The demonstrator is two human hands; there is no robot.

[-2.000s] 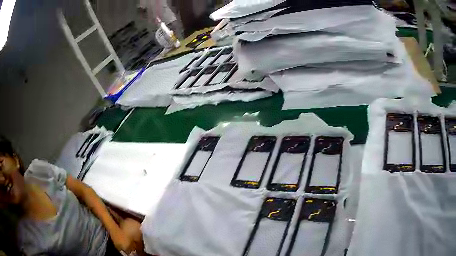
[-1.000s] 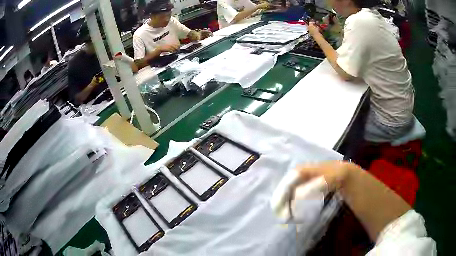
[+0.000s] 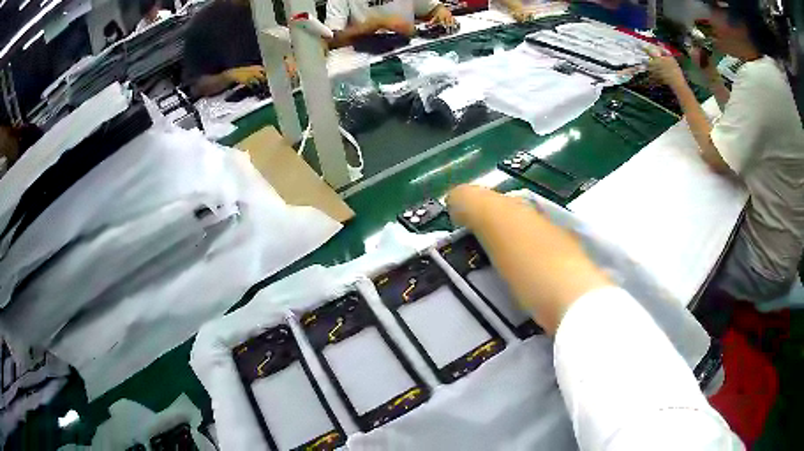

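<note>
Black phone middle frames (image 3: 375, 361) lie in a slanting row on a white liner cloth (image 3: 520, 405), camera ends towards the belt. My right forearm, in a white sleeve, comes in from the lower right and partly covers the frame furthest right. My right hand (image 3: 476, 208) is over the cloth's far edge, beside the camera end of a loose black frame (image 3: 423, 214) on the green belt. The hand is blurred and its fingertips are hidden, so I cannot tell whether it touches that frame. My left hand is out of the picture.
Stacked white layers (image 3: 159, 238) stand at the left, with a brown cardboard sheet (image 3: 295, 181) and a white post (image 3: 319, 106) behind. More loose frames (image 3: 548, 176) lie on the green belt. Crumpled clear plastic (image 3: 441, 84) lies beyond. A seated person (image 3: 763, 150) is at the right.
My right hand has moved from above the cloth's near right side out to the belt side. The view has shifted, so the row of frames appears closer and further right.
</note>
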